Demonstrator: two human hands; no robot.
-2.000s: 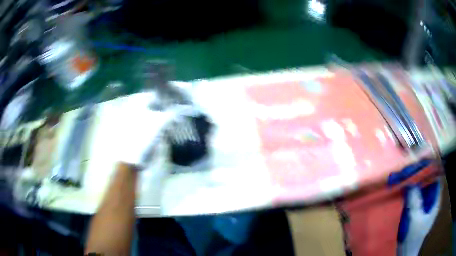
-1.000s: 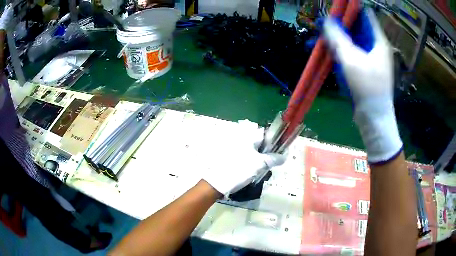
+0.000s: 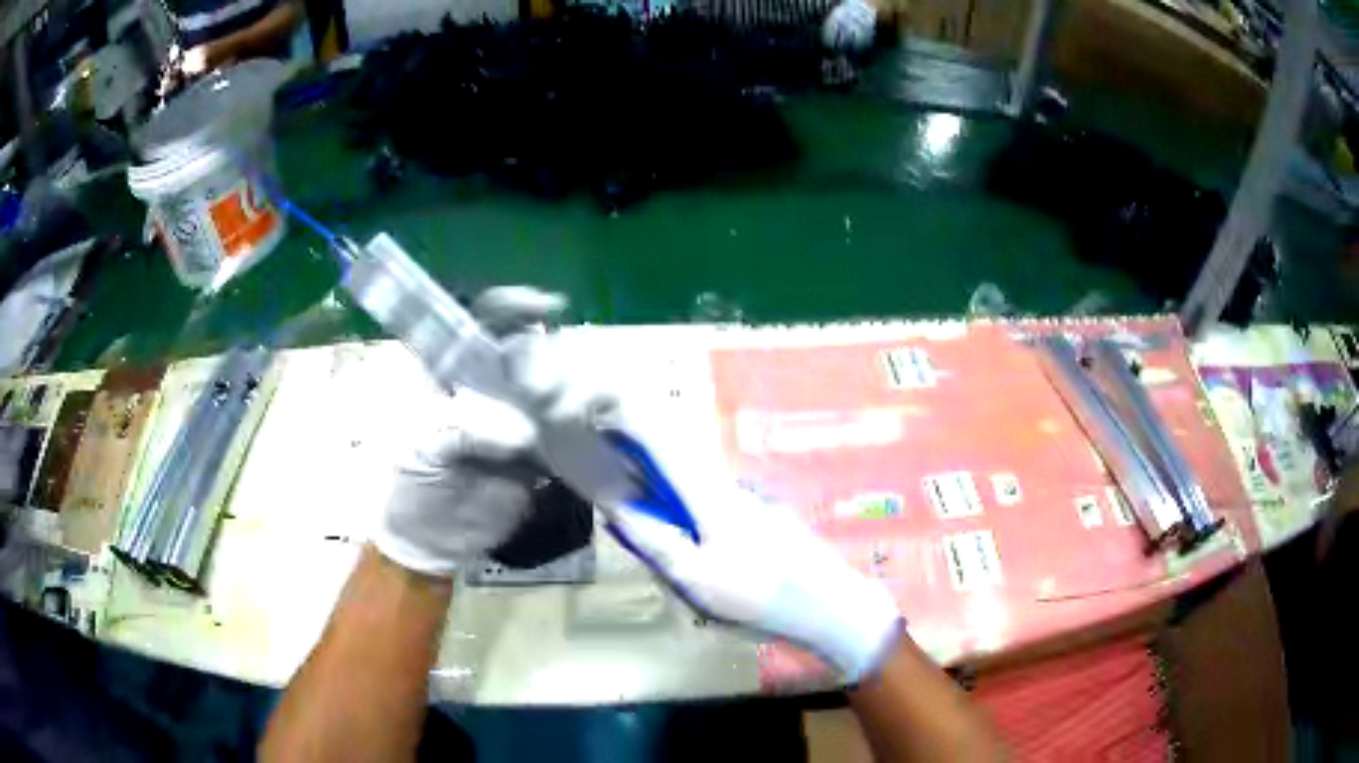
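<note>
My left hand (image 3: 455, 492), in a white knit glove, is closed around a bundle of silver metal tubes (image 3: 425, 321), tilted up to the left over the bench. My right hand (image 3: 760, 574), in a white glove with blue palm, is closed on the lower end of the same bundle. The bundle is blurred, and its lower end is hidden by my hands. No red rods show in it. A black cloth (image 3: 544, 529) lies on a flat grey plate (image 3: 574, 568) below my hands.
More metal tubes lie at left (image 3: 194, 470) and at right (image 3: 1128, 447). A carton (image 3: 1245, 656) with red rods (image 3: 1081, 708) is at lower right. Beyond the bench are a white pail (image 3: 209, 209), a heap of black parts (image 3: 566, 112), a blue line (image 3: 310, 222) and a person's arm (image 3: 246, 38).
The red rods that my right hand held above the tubes are out of it. My right hand has come down onto the tube bundle, now lifted and tilted left. The view has turned right.
</note>
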